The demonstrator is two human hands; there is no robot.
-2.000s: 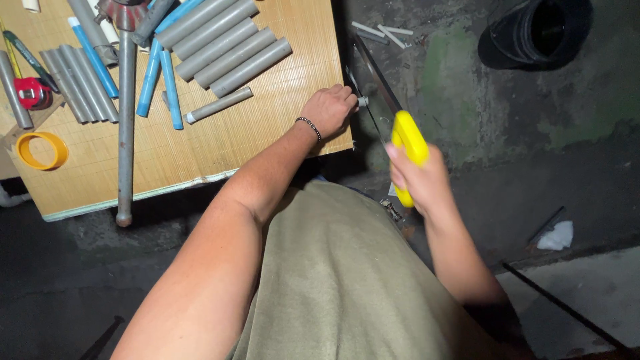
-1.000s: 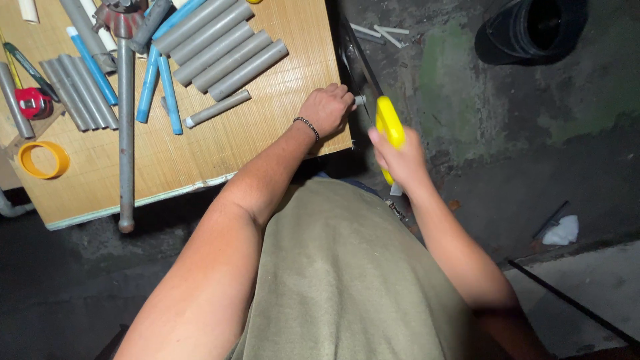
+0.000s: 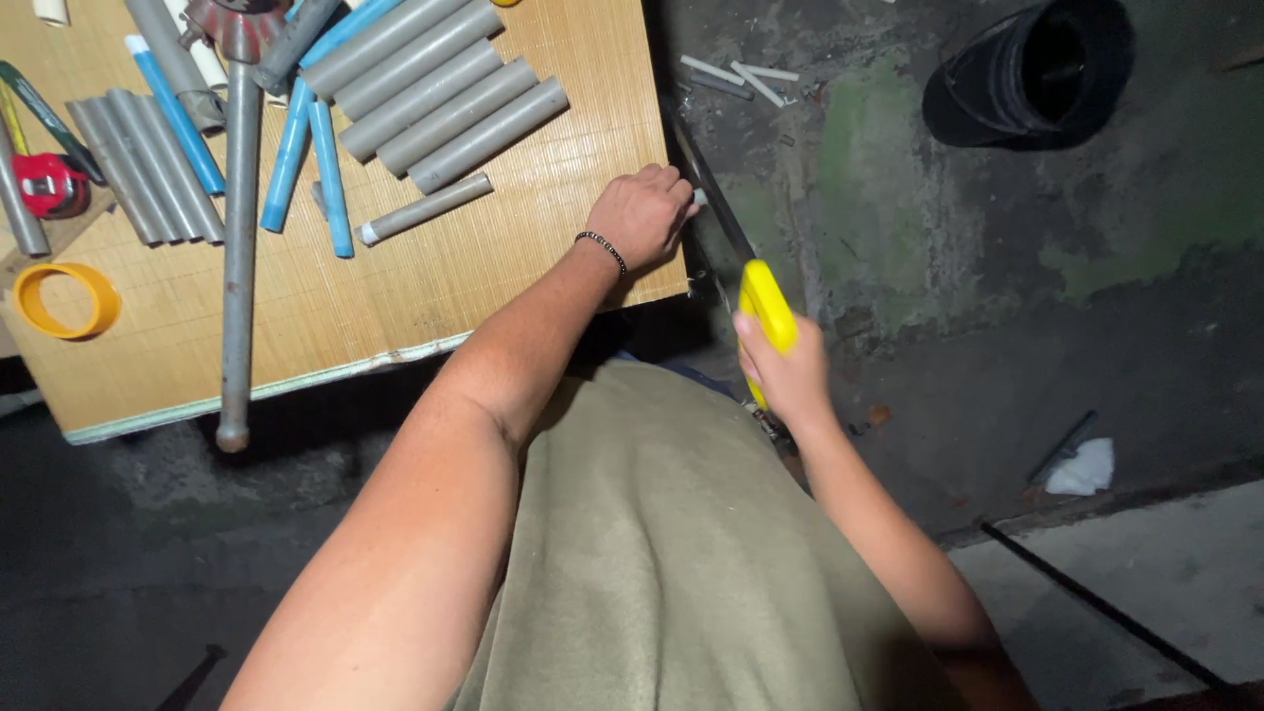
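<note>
My right hand [image 3: 790,370] grips the yellow handle of a hacksaw [image 3: 726,207] beyond the right edge of the table. The saw's frame slants up and left from the handle, beside the table edge. At that edge my left hand [image 3: 647,217], with a beaded bracelet at the wrist, is closed around a pipe [image 3: 700,197]; only a short pale end shows past the fingers, close to the saw. The rest of that pipe is hidden by the hand. A short grey pipe [image 3: 425,209] lies to the left of my left hand, below a row of thicker grey pipes [image 3: 489,135].
On the mat-covered table [image 3: 395,306] are blue pipes [image 3: 331,183], thinner grey pipes [image 3: 148,168], a red tape measure [image 3: 51,186], a yellow tape ring [image 3: 67,301] and a tool with a long metal handle [image 3: 237,247]. A black bucket [image 3: 1027,74] and pipe offcuts [image 3: 765,84] are on the floor.
The saw and my right hand have shifted a little relative to the table edge. My left hand stays at the same edge.
</note>
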